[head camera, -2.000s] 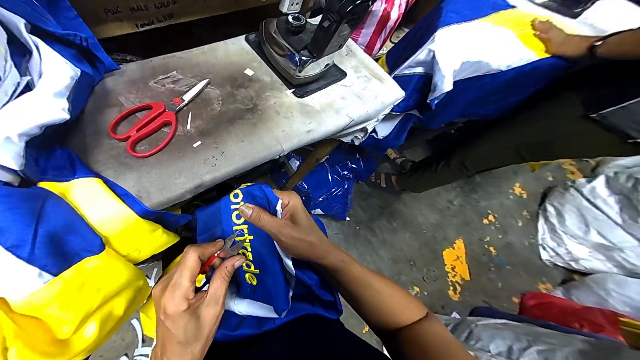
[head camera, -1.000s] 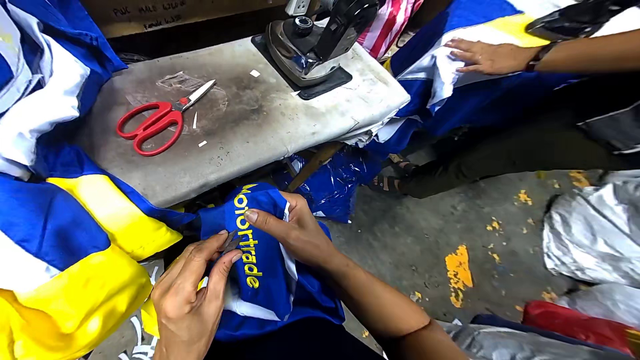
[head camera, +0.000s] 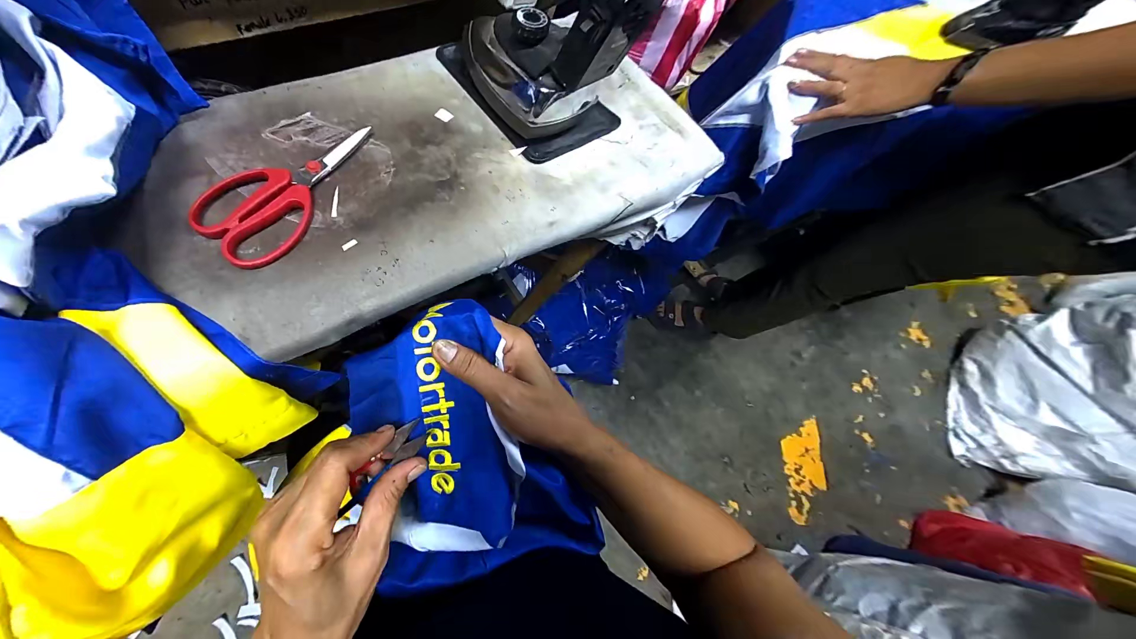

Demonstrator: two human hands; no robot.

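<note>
My left hand (head camera: 337, 524) grips small thread snips (head camera: 395, 448) with red on the grip; their short blades point at yellow embroidered lettering (head camera: 435, 408) and look slightly apart. The lettering runs down a piece of blue fabric (head camera: 382, 382) with white parts below and along its right side, lying over my lap. My right hand (head camera: 524, 390) holds this fabric at its right edge, thumb on top beside the letters and the other fingers hidden behind. Beyond my hands, red-handled scissors (head camera: 280, 209) lie on a stained, padded ironing table (head camera: 417, 222).
An iron (head camera: 532, 71) stands on a dark pad at the table's far end. Blue, yellow and white garments (head camera: 133, 426) hang at left. At upper right a co-worker's hand (head camera: 861, 84) rests on similar cloth. Silvery wrapped bundles (head camera: 1056, 382) lie on the floor at right.
The co-worker's hand has moved left onto the white part of the cloth, and a dark object now shows near that wrist. My hands stay at the lettering with the snips.
</note>
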